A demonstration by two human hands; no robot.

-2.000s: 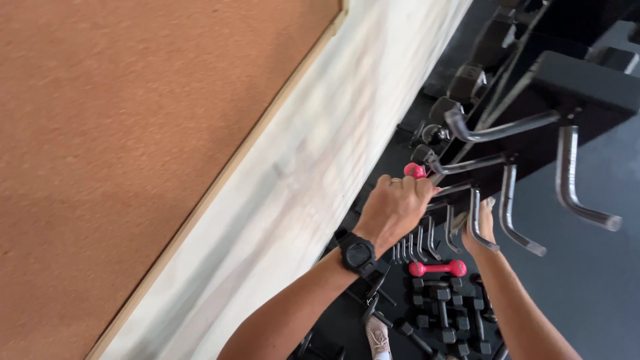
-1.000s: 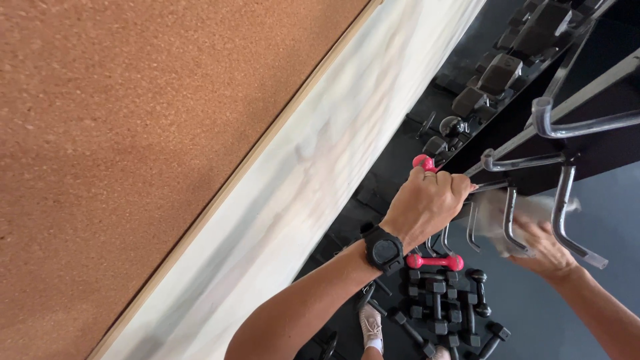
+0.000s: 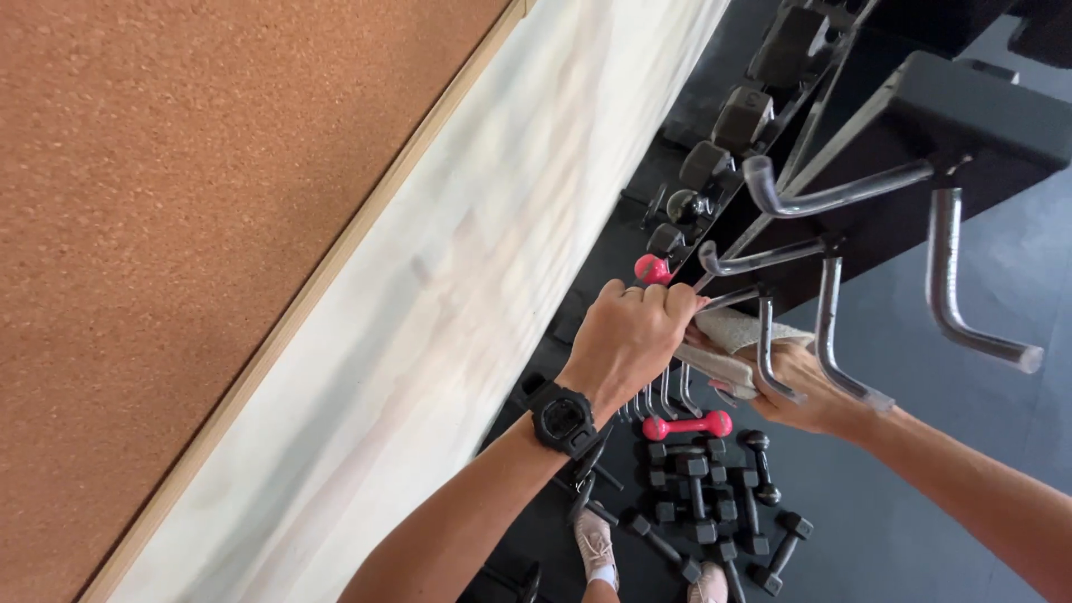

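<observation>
My left hand point(image 3: 632, 339), with a black watch on its wrist, is closed around a metal hook near the end of the black rack point(image 3: 846, 209). Just to its right, my right hand point(image 3: 796, 381) holds a folded light-grey cloth point(image 3: 724, 343) against the rack, behind the bent metal hooks point(image 3: 829, 327). The fingers of that hand are partly hidden by the cloth and the hooks. Close beyond my left knuckles shows the round end of a pink dumbbell point(image 3: 651, 269).
Black dumbbells point(image 3: 741, 117) line the rack's far side. On the dark floor lie a pink dumbbell point(image 3: 687, 425) and several black hex dumbbells point(image 3: 699, 494), near my shoes point(image 3: 595, 540). A cork board point(image 3: 251, 167) and a pale wall point(image 3: 435, 276) fill the left.
My right hand, out to the right with the cloth one second ago, is back beside my left hand at the hooks. My left hand keeps its place on the rack.
</observation>
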